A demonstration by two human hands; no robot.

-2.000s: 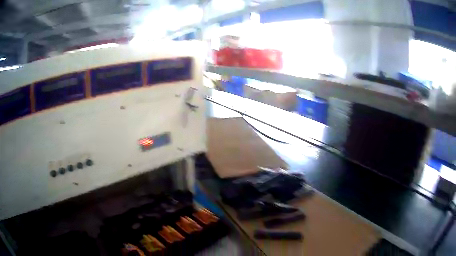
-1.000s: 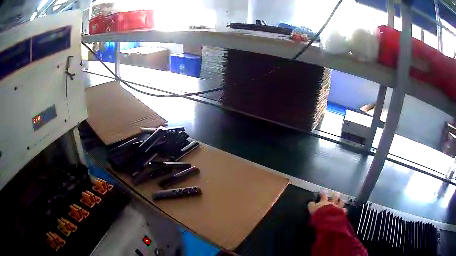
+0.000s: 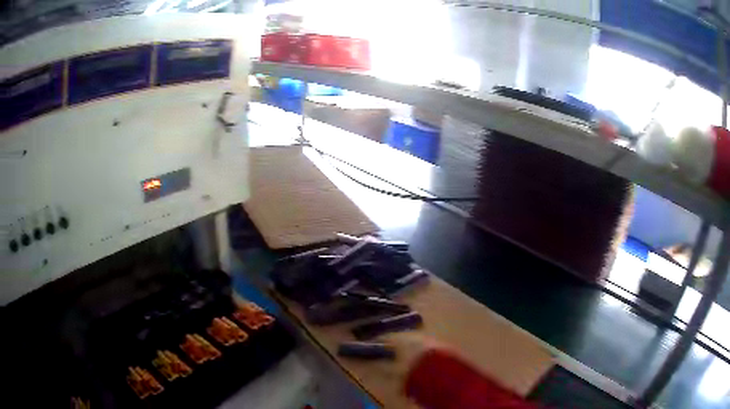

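Note:
Several dark oblong units (image 3: 352,275) lie in a loose pile on the brown cardboard sheet (image 3: 488,323) right of the machine. One unit (image 3: 367,351) lies apart at the near side of the pile. My right hand (image 3: 407,351) is blurred, in a red sleeve, at the right end of that unit; whether it grips it I cannot tell. My left hand is not in view. The black fixture (image 3: 232,363) with orange clamps (image 3: 200,347) sits under the machine at lower left.
The white machine (image 3: 120,160) overhangs at left, with meters and a red-lit display (image 3: 166,184). A second cardboard sheet (image 3: 304,196) lies behind the pile. A shelf (image 3: 416,94) with red boxes runs above the green bench (image 3: 512,264). A large dark stack (image 3: 552,200) stands behind.
The view has swung back left since one second ago. My right hand has moved from the bench by the row of dark thin pieces to the near units on the cardboard.

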